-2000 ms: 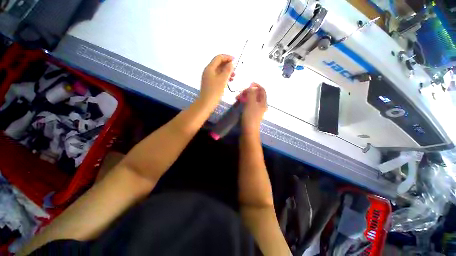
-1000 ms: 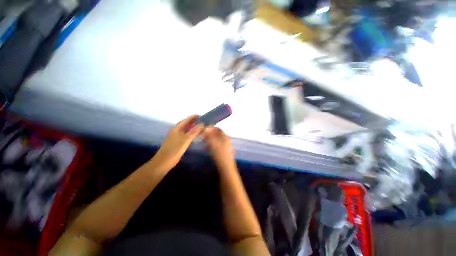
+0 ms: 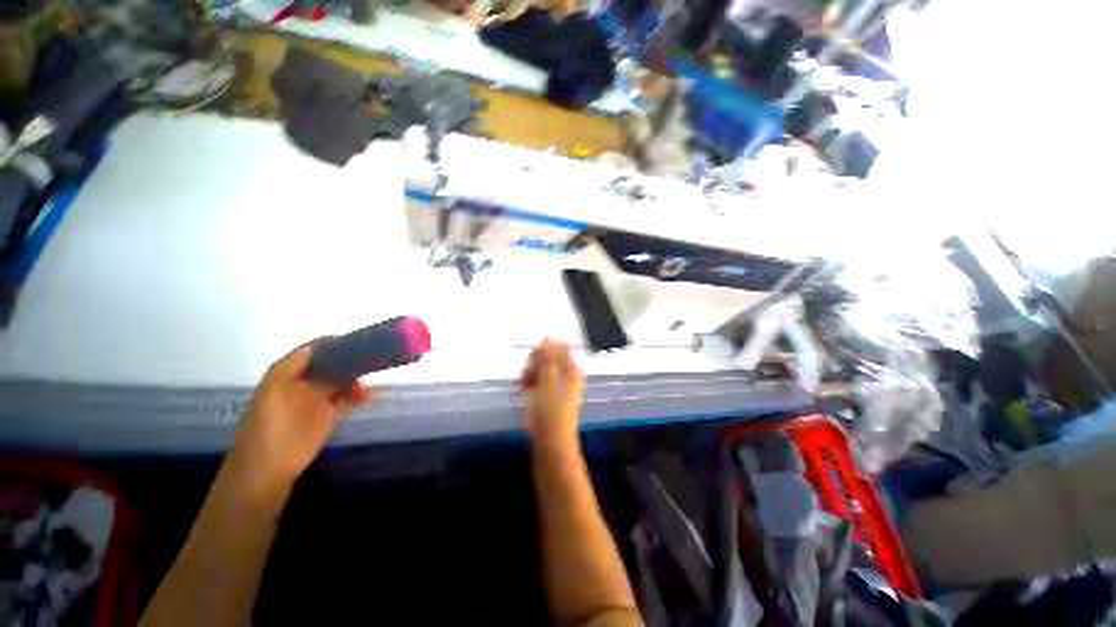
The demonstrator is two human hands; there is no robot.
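Observation:
My left hand (image 3: 291, 410) holds a dark grey thread cone (image 3: 357, 353) over the table's front edge, its magenta-pink tip pointing right. My right hand (image 3: 553, 382) is at the table edge to the right, apart from the cone, with its fingertips together. Whether it pinches a thread is too small and blurred to tell. The white sewing machine (image 3: 526, 233) with a blue stripe and black panel stands behind, somewhat blurred.
A flat black phone-like rectangle (image 3: 595, 309) lies under the machine arm. Grey cut pieces (image 3: 328, 105) lie on the brown board behind. Red crates stand below at left (image 3: 122, 539) and right (image 3: 844, 496). Clear plastic (image 3: 900, 398) is at the right.
The view has swung up, showing more behind the machine. The cone is now in my left hand alone, and my two hands have moved apart.

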